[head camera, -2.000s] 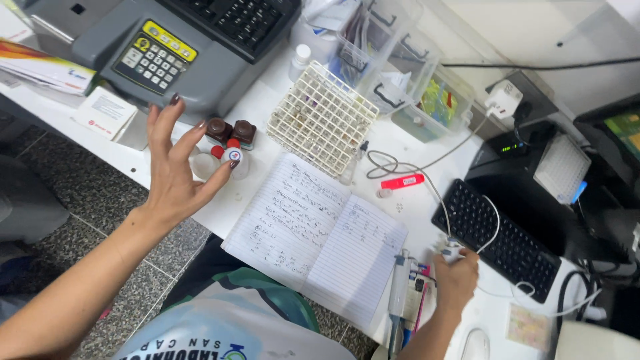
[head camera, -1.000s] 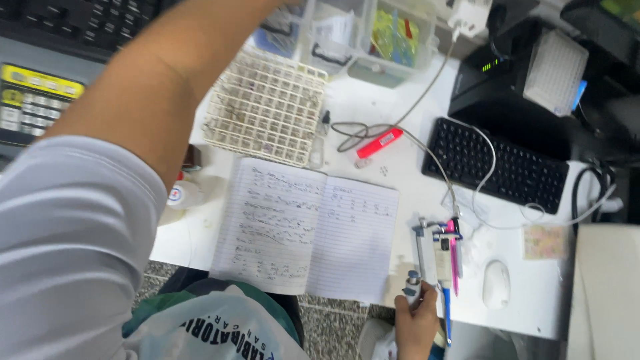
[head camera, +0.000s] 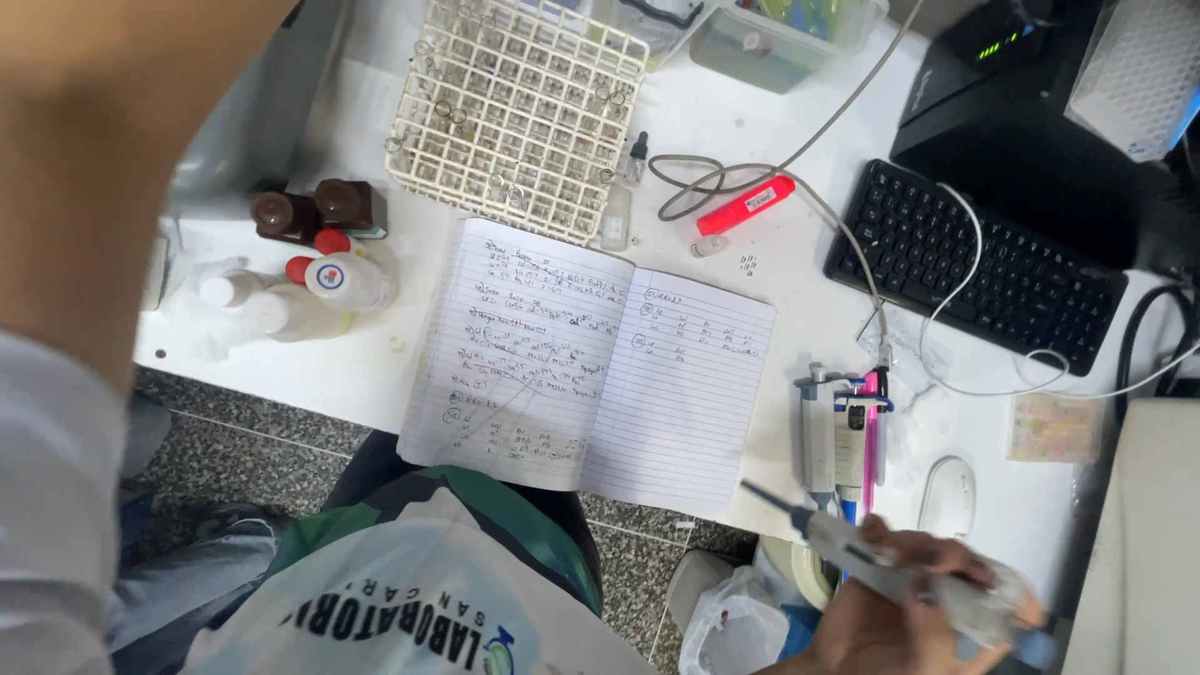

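My right hand (head camera: 914, 600), at the lower right, is closed around a micropipette (head camera: 872, 562), whose narrow tip end points up and left toward the open notebook's (head camera: 689, 403) lower corner. Only the left forearm (head camera: 103, 122) and white sleeve show, crossing the upper left; the left hand is outside the frame. Two more pipettes (head camera: 818, 431) lie side by side near the table edge, beside a pink pen (head camera: 871, 450). A white wire test-tube rack (head camera: 520, 112) holding glass tubes stands above the notebook.
White bottles (head camera: 352, 281) with red caps and brown bottles (head camera: 345, 204) stand left of the notebook. A red marker (head camera: 745, 204), a dropper vial (head camera: 636, 159) and a looped cable lie right of the rack. Farther right are a black keyboard (head camera: 975, 262) and a white mouse (head camera: 949, 497). A lined bin (head camera: 736, 628) stands below.
The left arm has swung up and across; its hand, seen earlier over the capped bottles, is out of view. My right hand has lifted a pipette from beside the others. The view has shifted.
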